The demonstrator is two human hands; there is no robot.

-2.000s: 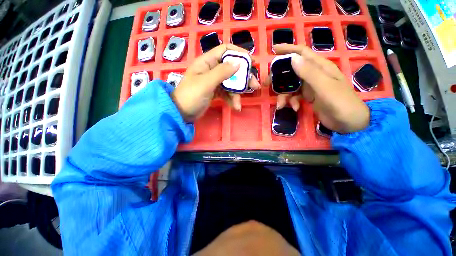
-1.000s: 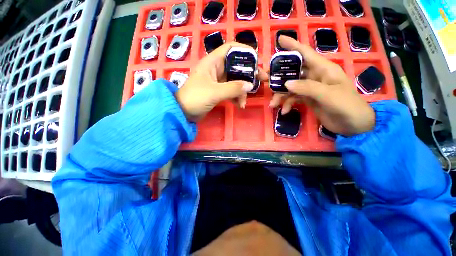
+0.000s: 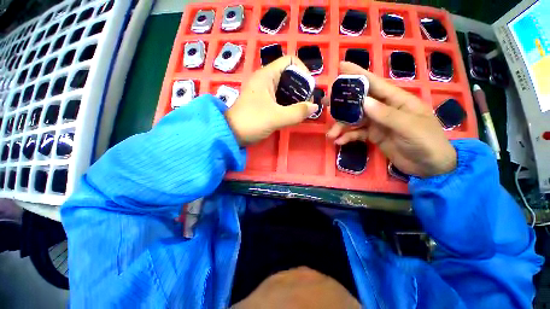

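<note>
My left hand (image 3: 262, 102) holds a smartwatch body (image 3: 294, 86) tilted, with its thumb at the lower right edge of the screen. My right hand (image 3: 401, 121) holds a second smartwatch body (image 3: 348, 99), nearly upright, with its thumb at the right edge. Both screens are black with rows of small white text. Both units are above the red-orange compartment tray (image 3: 310, 158). Tray pockets hold black-faced units and, at the upper left, silver units lying face down. My hands and sleeves hide some pockets.
A white tray (image 3: 78, 130) full of black-faced units stands at left. A pen (image 3: 486, 117), dark parts (image 3: 480, 57), a cable (image 3: 520, 175) and a light-coloured box (image 3: 523, 78) with a bright coloured panel are at right. The bench edge (image 3: 319, 196) runs below the tray.
The left unit's screen went from white to black with text, and the right screen now shows text rows. The left unit is now more tilted. The view has shifted slightly.
</note>
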